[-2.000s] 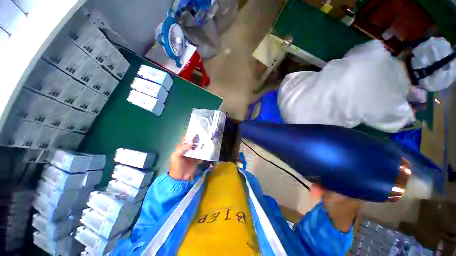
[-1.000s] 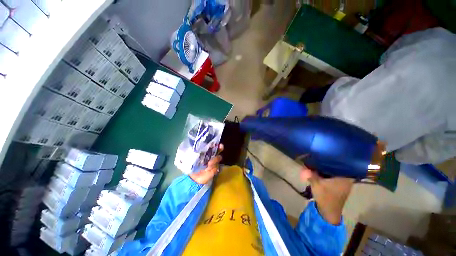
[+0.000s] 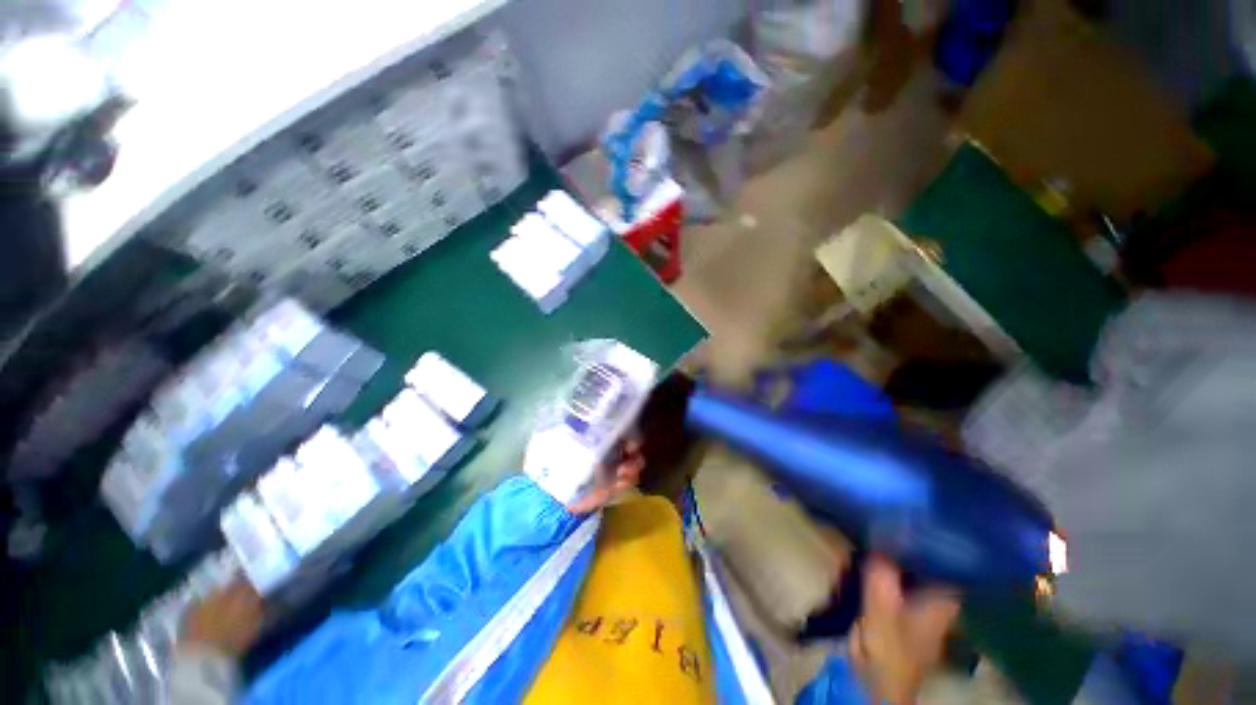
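Note:
A white retail box [image 3: 590, 416] with glossy clear film is held in my left hand [image 3: 614, 482], in front of my chest near the green table's right corner. My fingers grip its lower right side, and a face with dark print points up. My right hand [image 3: 902, 627] holds the dark-blue hair dryer [image 3: 882, 482] by its lower side. The dryer's tapered nozzle points left at the box, a short gap away. The picture is blurred, so the film's exact state cannot be told.
Wrapped boxes stand in rows on the green table [image 3: 427, 303]. A wall of box ends [image 3: 358, 179] is behind them. Another person's hand [image 3: 225, 620] is at lower left. A fan [image 3: 638, 165] stands beyond the table. A person in white [image 3: 1143, 468] is at right.
The view has turned, shifting the table's things right. The box in my left hand now shows a printed face instead of the dark picture. Another person's hand has appeared at lower left.

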